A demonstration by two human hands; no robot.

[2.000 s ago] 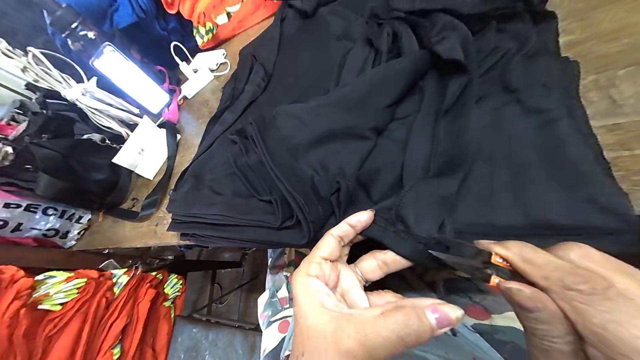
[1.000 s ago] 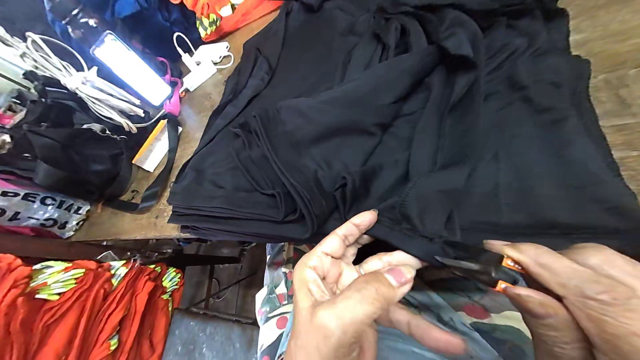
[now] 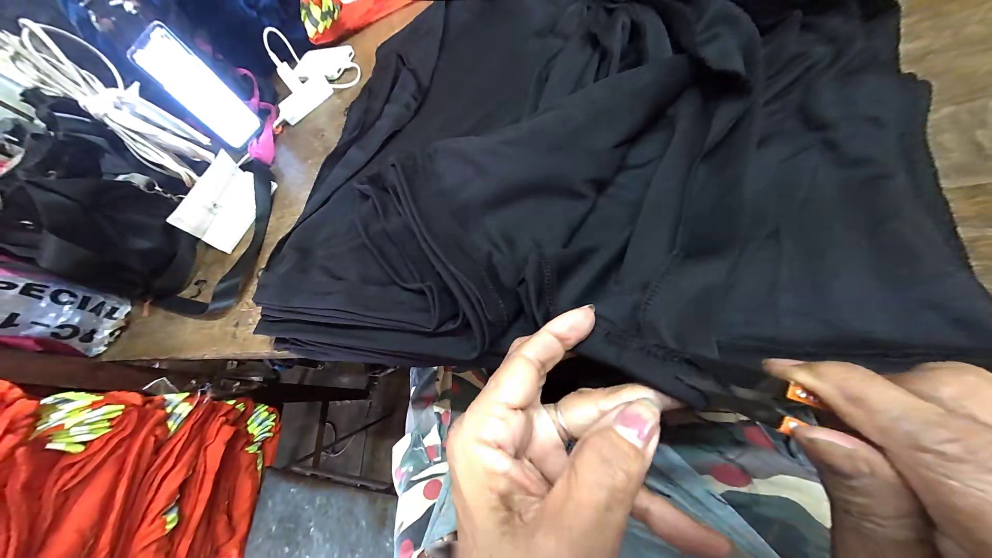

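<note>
Black fabric garments point(image 3: 542, 178) lie in folded layers over the wooden table point(image 3: 194, 325), with stitched seams near the front edge. My left hand point(image 3: 542, 449), a ring on one finger, is at that edge; its index finger lies along the hem and its thumb and other fingers hold the black cloth. On the right, my right hand point(image 3: 876, 434) grips thread snips point(image 3: 798, 407) with orange parts between thumb and index finger. Their dark blades point left at the fabric edge, close to my left fingertips; the blade tips are hard to tell from the cloth.
At the left lie a lit phone point(image 3: 194, 85), white adapters point(image 3: 314, 81), bundled white cable point(image 3: 116, 101), a black bag point(image 3: 93, 217) with a strap and a white paper tag point(image 3: 217, 201). Orange patterned garments point(image 3: 139, 473) hang below the table edge. Camouflage-patterned cloth point(image 3: 442, 465) is beneath my hands.
My left thumb has shifted beside the fabric edge since one second ago. The snips have stayed near the hem in my right hand. The paper tag at the left has turned its white face up.
</note>
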